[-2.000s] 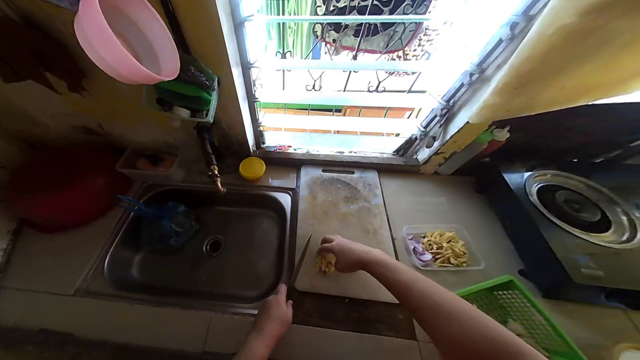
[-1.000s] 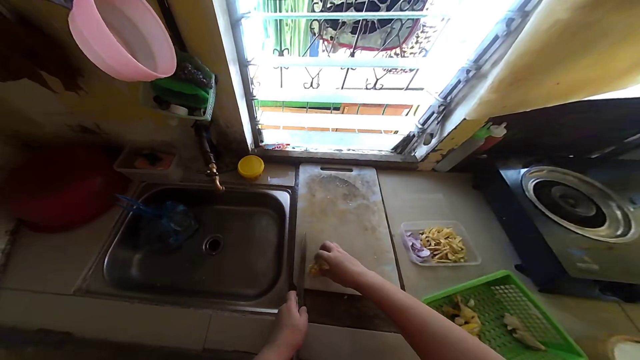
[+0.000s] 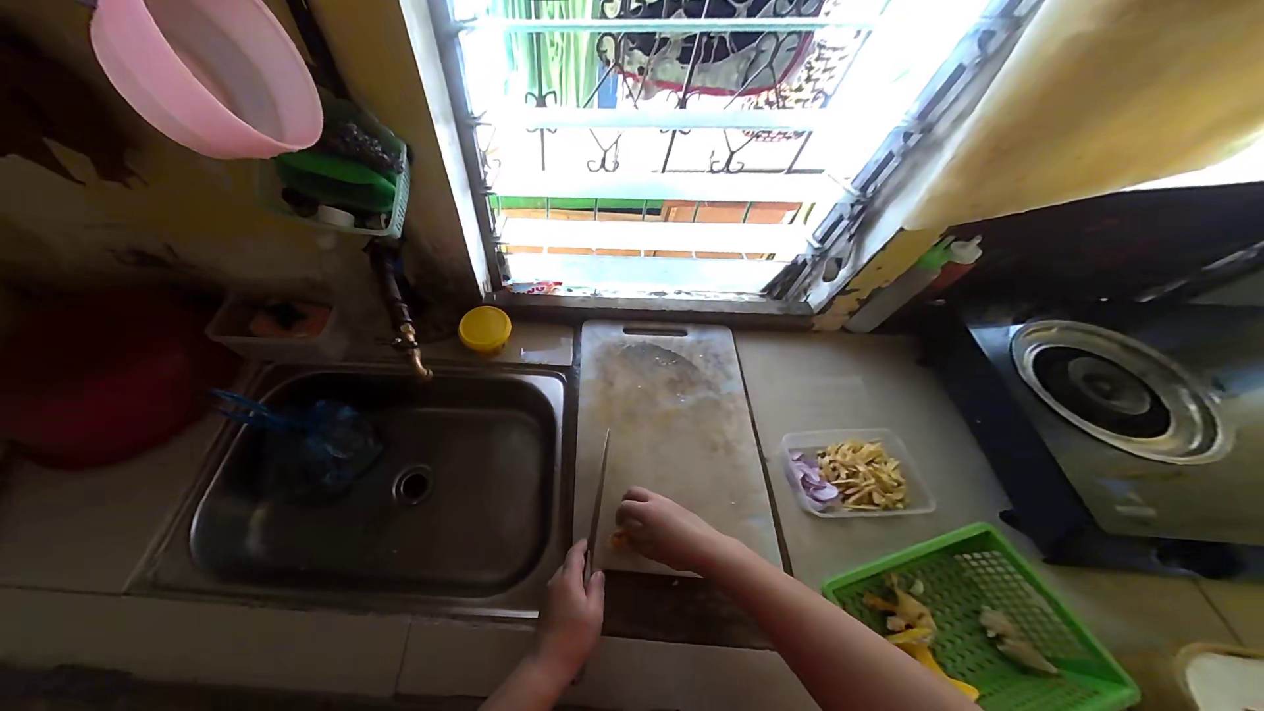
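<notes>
A kitchen knife (image 3: pixel 598 484) points away from me, its handle in my left hand (image 3: pixel 573 602), by the left edge of the worn cutting board (image 3: pixel 681 434). My right hand (image 3: pixel 657 528) is closed over the near part of the board, right of the blade. A small orange-brown food piece (image 3: pixel 620 540) shows at its fingertips; the rest of what it holds is hidden. Right of the board, a clear plastic container (image 3: pixel 918 494) holds yellowish cut strips (image 3: pixel 864 474) and purple-white slices (image 3: pixel 813 484). A green plastic basket (image 3: pixel 1071 602) with peel-like scraps stands at the lower right.
A steel sink (image 3: pixel 474 494) with a blue plastic bag (image 3: pixel 336 444) lies left of the board, under a brass faucet (image 3: pixel 410 346). A yellow-lidded tub (image 3: pixel 485 329) stands behind it. At right is a gas stove (image 3: pixel 1136 415). A pink basin (image 3: pixel 207 79) hangs upper left.
The pale cut pieces seen under my right hand two seconds ago no longer show there; an orange-brown bit shows now. The knife, tilted to the right then, now stands closer to straight away from me.
</notes>
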